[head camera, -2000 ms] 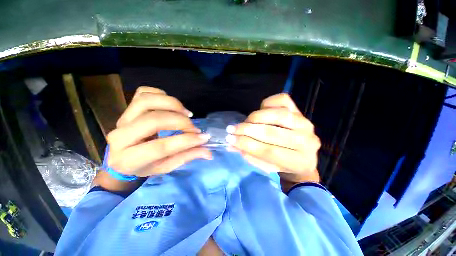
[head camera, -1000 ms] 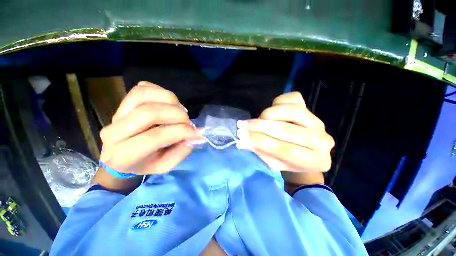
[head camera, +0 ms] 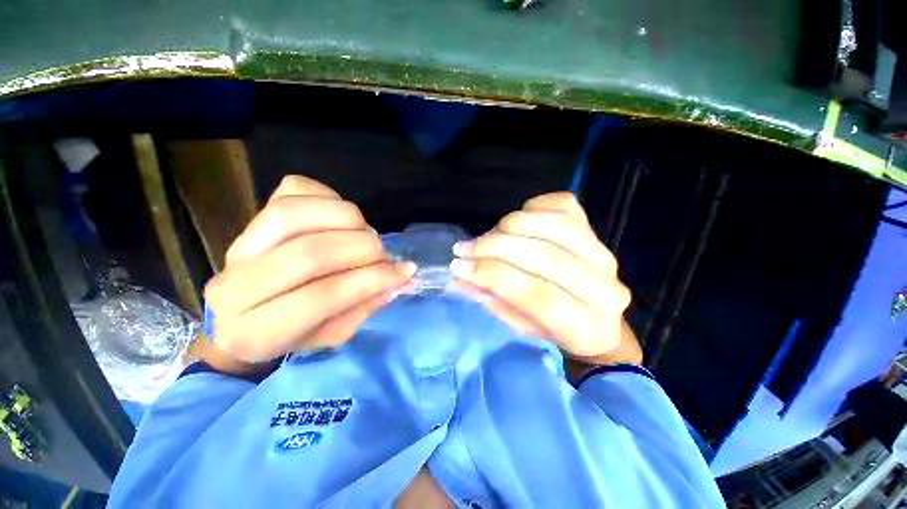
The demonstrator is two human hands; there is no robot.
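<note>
A small clear plastic bag [head camera: 432, 249] is held over the lap, stretched between both hands, below the bench edge. My left hand [head camera: 298, 273] pinches its left side between thumb and fingers. My right hand [head camera: 547, 278] pinches its right side. The fingertips are a short gap apart with the shiny bag between them. The fingers hide part of the bag, and I cannot tell whether anything is inside it.
A dark green bench [head camera: 448, 45] with a shiny taped edge crosses the top. A large crumpled clear plastic item [head camera: 139, 338] is at the lower left. Boards with yellow blocks [head camera: 20, 423] lie at the far left. Metal-framed equipment [head camera: 845, 467] is at the lower right.
The hands moved apart, opening the bag's edge, then came closer together again. The bag now looks flatter than a second ago. Both hands still hold it.
</note>
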